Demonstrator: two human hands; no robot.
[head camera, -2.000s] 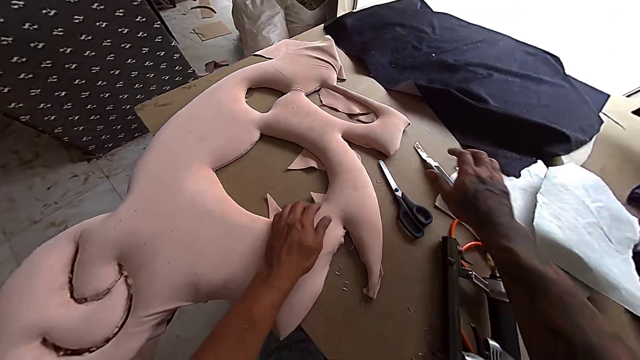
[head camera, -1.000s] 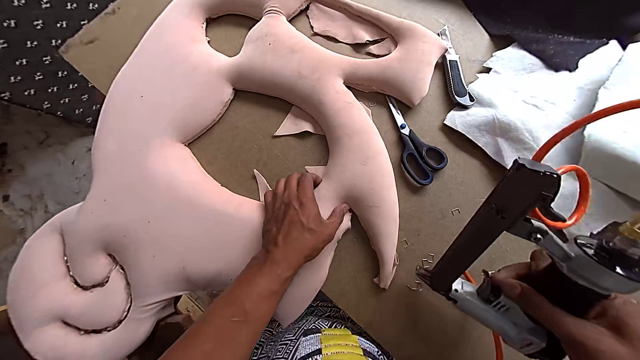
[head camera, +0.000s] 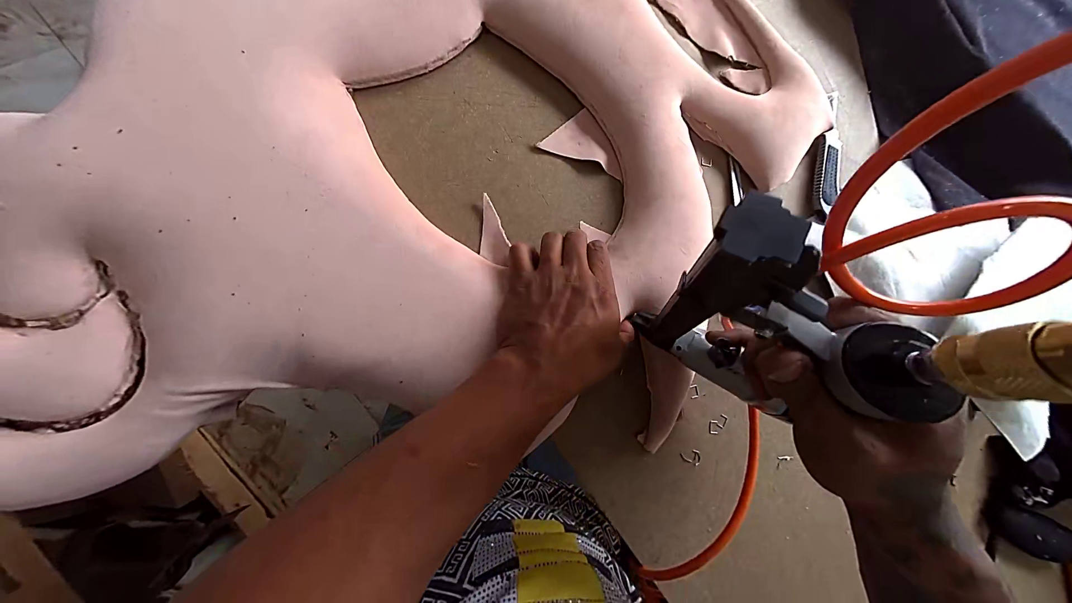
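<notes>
A large curved upholstered panel in pale pink fabric (head camera: 318, 193) lies across the table. My left hand (head camera: 563, 314) presses on its narrow part with the fingers over the inner edge, where fabric points (head camera: 492, 234) stick out. My right hand (head camera: 854, 410) grips a pneumatic staple gun (head camera: 762, 260), its nose at the panel's edge beside my left thumb. An orange air hose (head camera: 749, 494) runs by it, with a brass-coloured fitting (head camera: 1005, 360) at the gun's end. Whether a staple is being fired cannot be seen.
Loose staples (head camera: 693, 456) lie on the brown tabletop (head camera: 670, 536). A utility knife (head camera: 827, 172) lies beyond the gun, near white padding (head camera: 913, 243) and dark fabric (head camera: 963, 92). Scissors (head camera: 735, 180) are mostly hidden behind the gun. Wooden framing (head camera: 226, 477) shows below the panel at left.
Two seconds ago my right hand was near the utility knife; one second ago it held the staple gun off the panel. The gun has moved left to the panel's edge. The view is closer.
</notes>
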